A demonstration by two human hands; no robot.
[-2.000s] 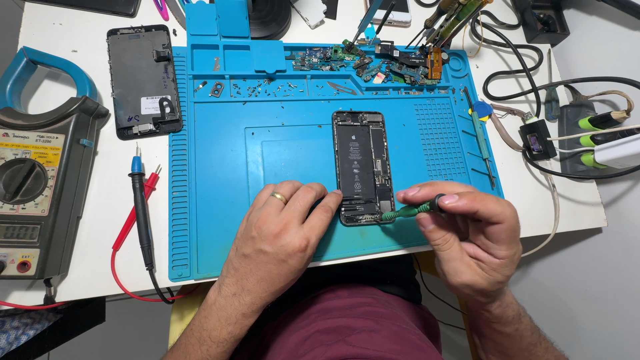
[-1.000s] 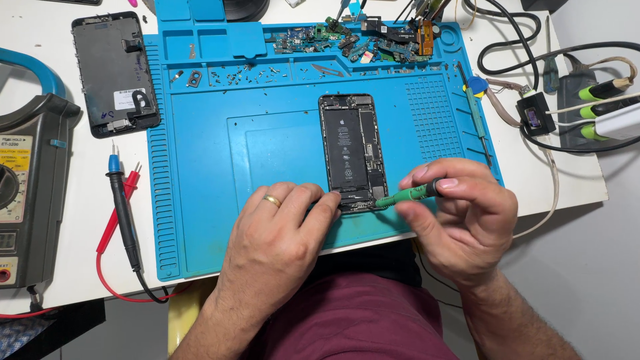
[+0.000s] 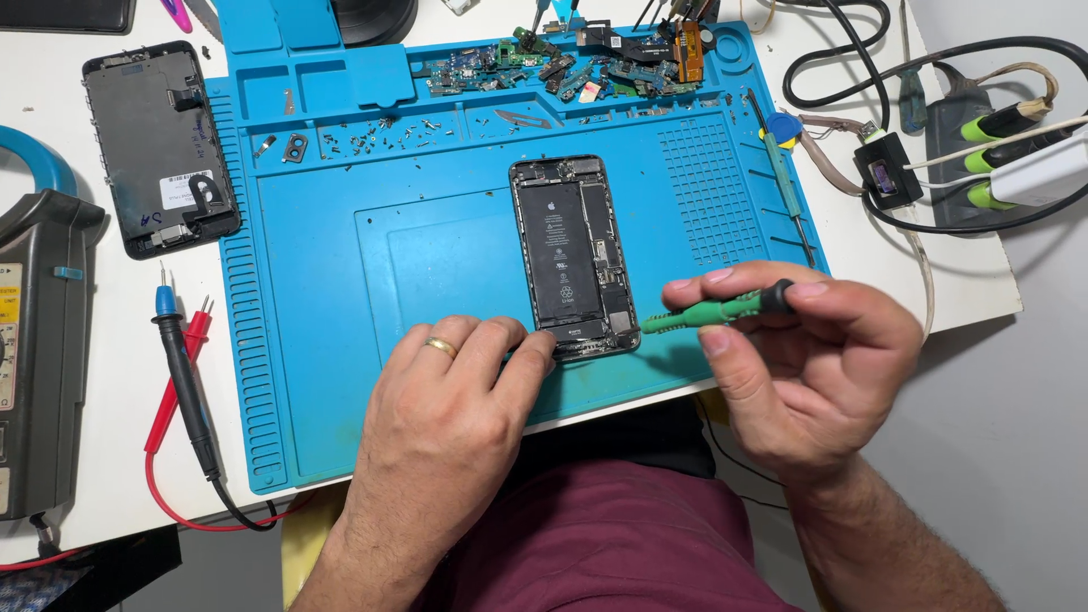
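Note:
An opened smartphone (image 3: pixel 561 246), its battery and inner parts showing, lies face up on a blue silicone repair mat (image 3: pixel 442 280). My left hand (image 3: pixel 459 399), with a gold-coloured ring, rests its fingertips at the phone's lower left corner; whether it grips anything is hidden. Between thumb and fingers of my right hand (image 3: pixel 807 365) is a green precision screwdriver (image 3: pixel 714 313) with a black cap. The driver is nearly level, its tip end beside the phone's lower right edge. Small screws (image 3: pixel 399 136) lie in the mat's upper trough.
A detached phone screen assembly (image 3: pixel 161 153) lies at the upper left. A clamp meter (image 3: pixel 42 348) and red and black test probes (image 3: pixel 183 365) are at the left. Circuit boards (image 3: pixel 493 72) fill the mat's top tray. At the right are a teal tool (image 3: pixel 782 178), cables and a power strip (image 3: pixel 956 144).
The green screwdriver in my right hand has lifted from the phone's lower edge and now lies more level beside it. My left hand stays at the phone's lower left corner.

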